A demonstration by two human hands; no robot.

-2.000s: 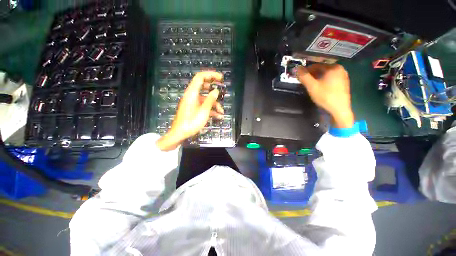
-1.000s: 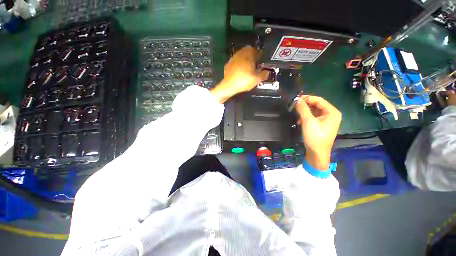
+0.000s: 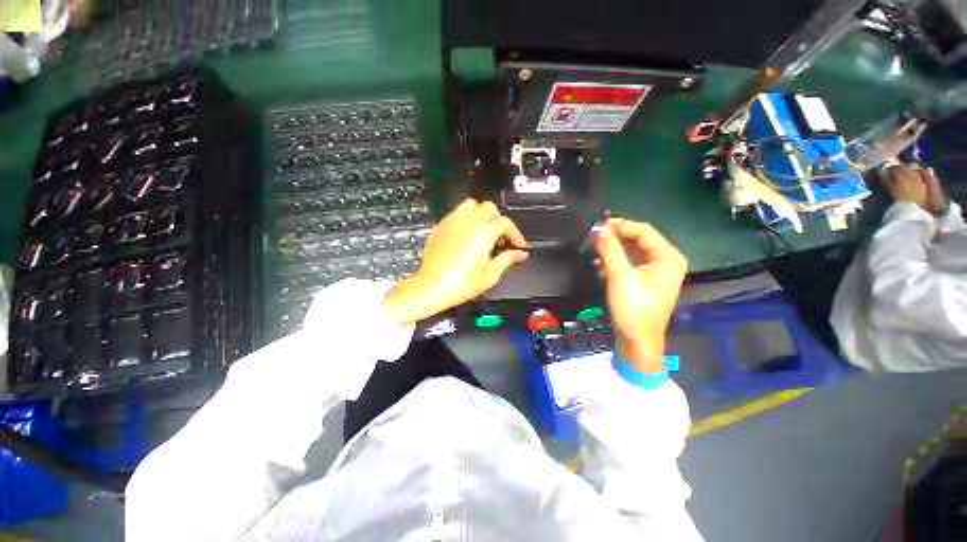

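The white-silver fixture nest [image 3: 535, 169] on the black machine [image 3: 541, 277] has a dark piece in its middle; neither hand touches it. My left hand [image 3: 467, 259] is over the left front part of the machine, palm down, with fingers curled; whether it holds anything is unclear. My right hand [image 3: 642, 281], wearing a blue wrist strap [image 3: 643, 373], is to the right of the machine's front part. Its thumb and index finger pinch a small, blurred, thin object [image 3: 596, 235].
A black blister tray stack [image 3: 127, 318] is at left, a clear blister tray [image 3: 345, 175] beside it. The raised head with a warning label [image 3: 594, 107] is behind the nest. Green and red buttons [image 3: 542, 320] line the front edge. A blue unit [image 3: 801, 154] and another person's sleeve [image 3: 901, 286] are at right.
My left hand went from the clear tray to the nest, then drew back toward the front. My right hand left the nest and moved down and right. The view has shifted.
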